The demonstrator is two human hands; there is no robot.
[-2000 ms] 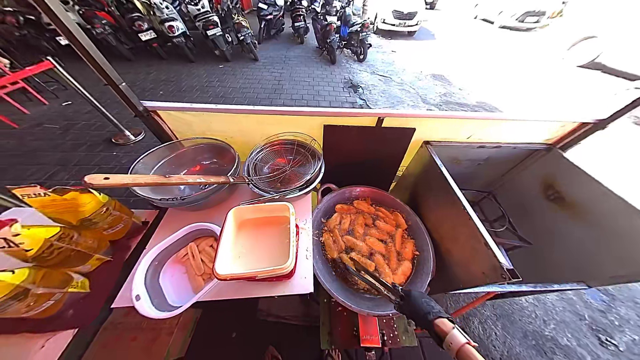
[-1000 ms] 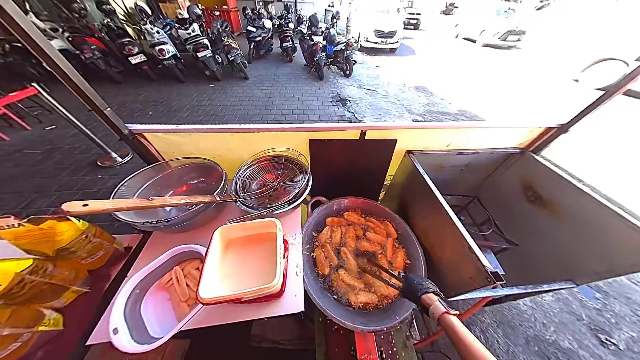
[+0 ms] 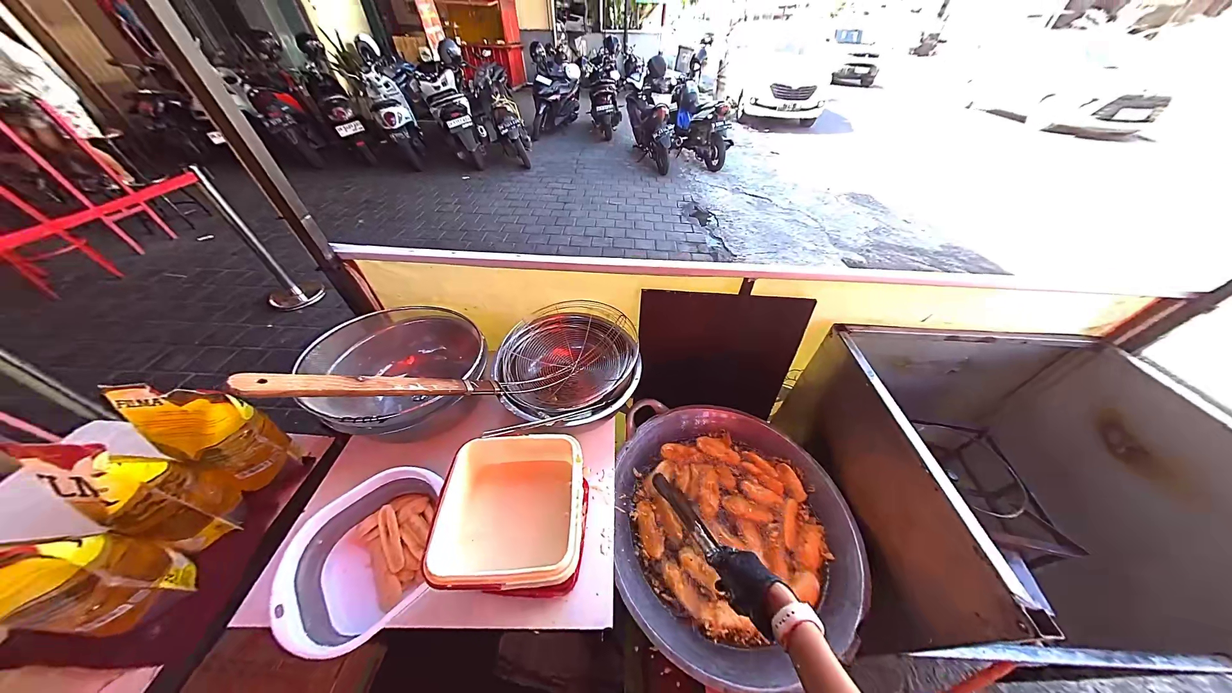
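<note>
My right hand (image 3: 746, 582), in a black glove, grips a pair of dark tongs (image 3: 685, 510) over a large metal wok (image 3: 847, 568). The tongs' tips reach the left part of several browned, battered pieces (image 3: 751, 491) frying in oil. Left of the wok, a cream rectangular container (image 3: 510, 510) holds pale batter and rests on a red one. Beside it, a white and grey oval basin (image 3: 313, 577) holds peeled, banana-like pieces (image 3: 399, 539). My left hand is out of view.
Behind the containers are a large mesh strainer in a bowl (image 3: 395, 337) and a wooden-handled wire skimmer (image 3: 356, 385) lying across to round strainers (image 3: 568, 361). Bags of oil (image 3: 202, 433) stand at left. A metal burner housing (image 3: 934, 500) adjoins the wok at right; a yellow panel (image 3: 452, 279) runs behind.
My right hand and the tongs have moved from the wok's right side to its left and middle among the frying pieces. The view has shifted somewhat.
</note>
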